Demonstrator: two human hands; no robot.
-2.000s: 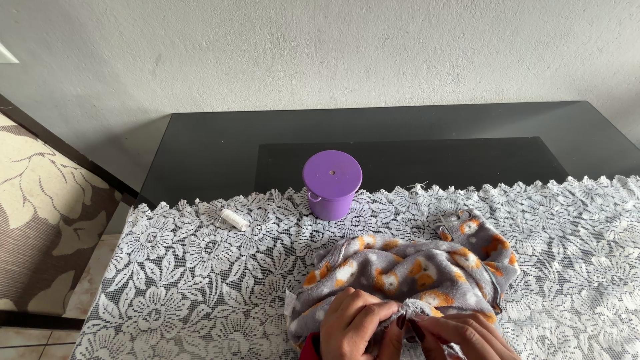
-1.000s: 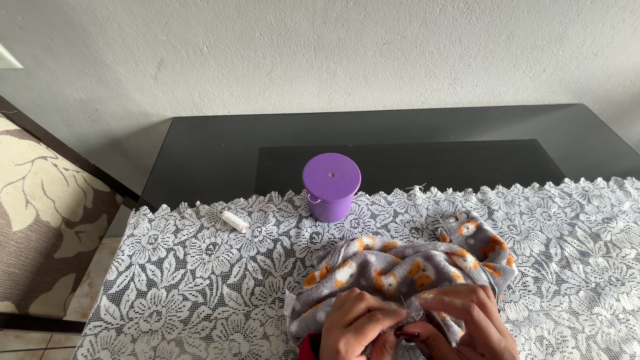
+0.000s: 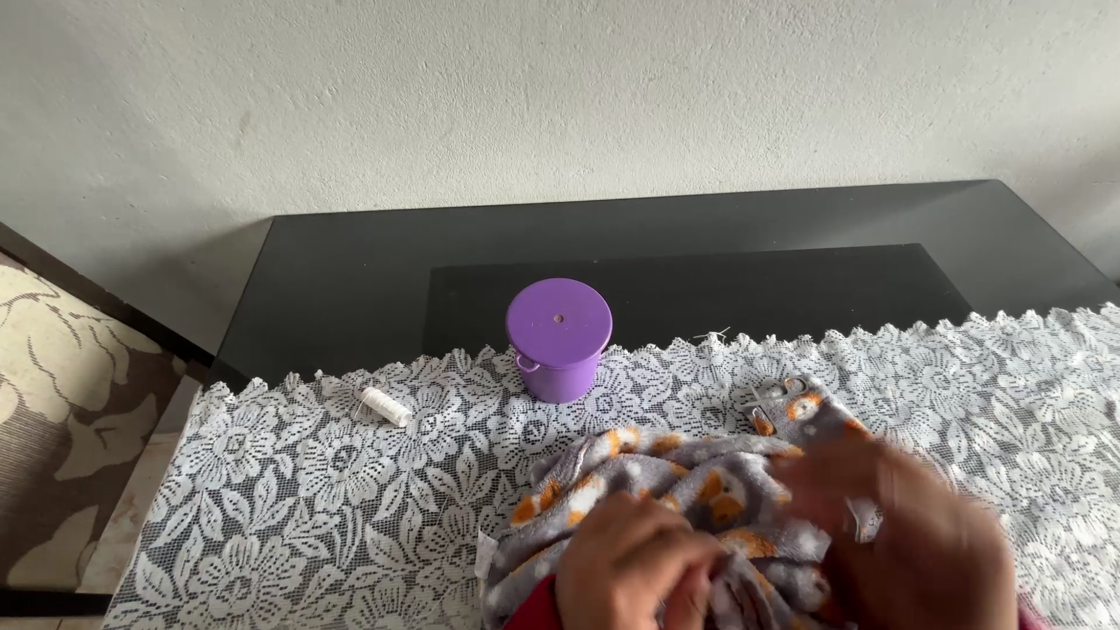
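Observation:
A grey fleece cloth with an orange and white print (image 3: pixel 722 494) lies bunched at the lower middle of the head view. My left hand (image 3: pixel 634 564) pinches a gathered fold of it near the bottom edge. My right hand (image 3: pixel 910 534) is raised over the cloth's right side, blurred by motion; whether its fingers hold anything cannot be made out. Small scissors (image 3: pixel 792 385), partly seen, lie at the cloth's upper right corner. No needle can be made out.
A purple lidded plastic container (image 3: pixel 560 337) stands behind the cloth. A spool of white thread (image 3: pixel 385 407) lies on its side to the left. A white lace tablecloth (image 3: pixel 350 525) covers the front of the black table (image 3: pixel 350 271), which stands against a wall.
My right hand has moved away from my left, to the right, and is blurred; both hands were together at the gathered fleece before. My left hand remains on the cloth.

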